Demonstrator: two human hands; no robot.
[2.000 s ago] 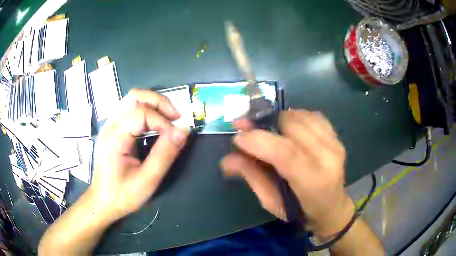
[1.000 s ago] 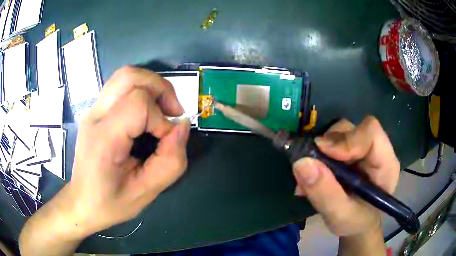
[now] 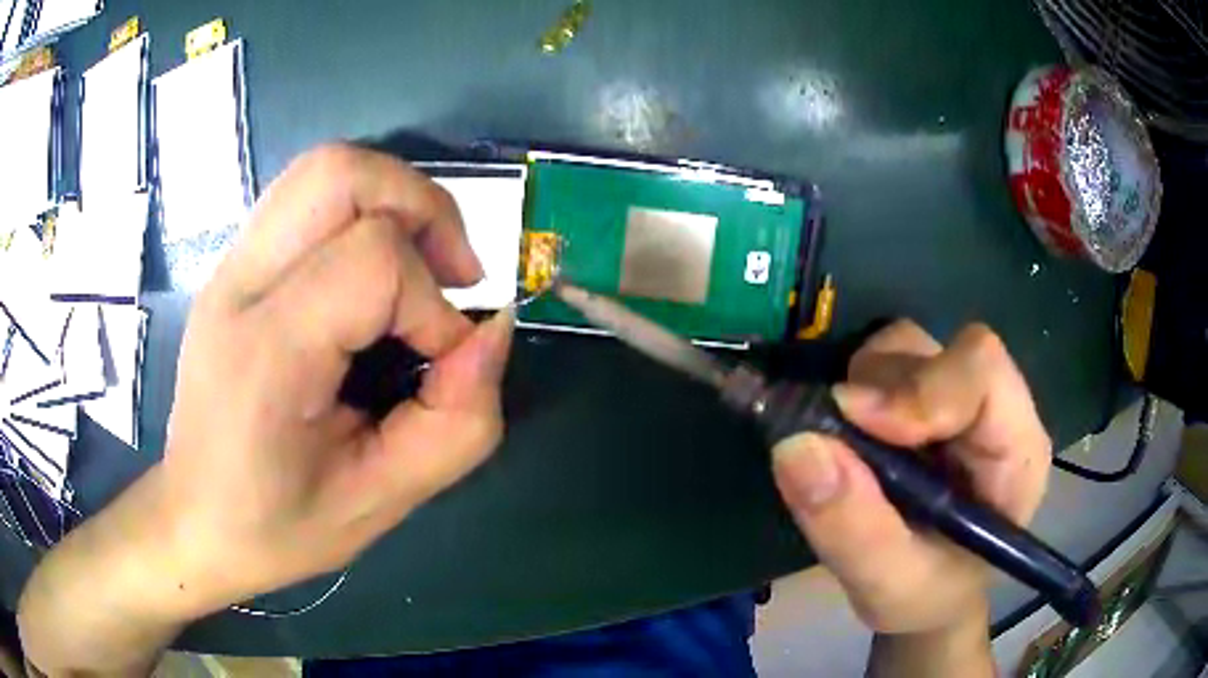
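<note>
A green circuit board in a dark frame lies on the dark green mat, with a silvery-beige square in its middle. A white LCD module lies at its left, partly hidden by my left hand. The orange flex cable joins them at the board's left edge. My left hand pinches thin solder wire close below the flex cable. My right hand holds the soldering iron like a pen. Its pale tip is at the flex cable's lower right edge.
White LCD modules with orange tabs lie fanned at the left. A red-and-white round tin with shiny contents stands at the right, near a black wire fan grille. A yellow-gold scrap lies at the back. A curved wire lies near the front edge.
The iron has swung from pointing away over the board to pointing left, its tip now at the flex cable. In the last second the tip has shifted slightly down along the flex joint.
</note>
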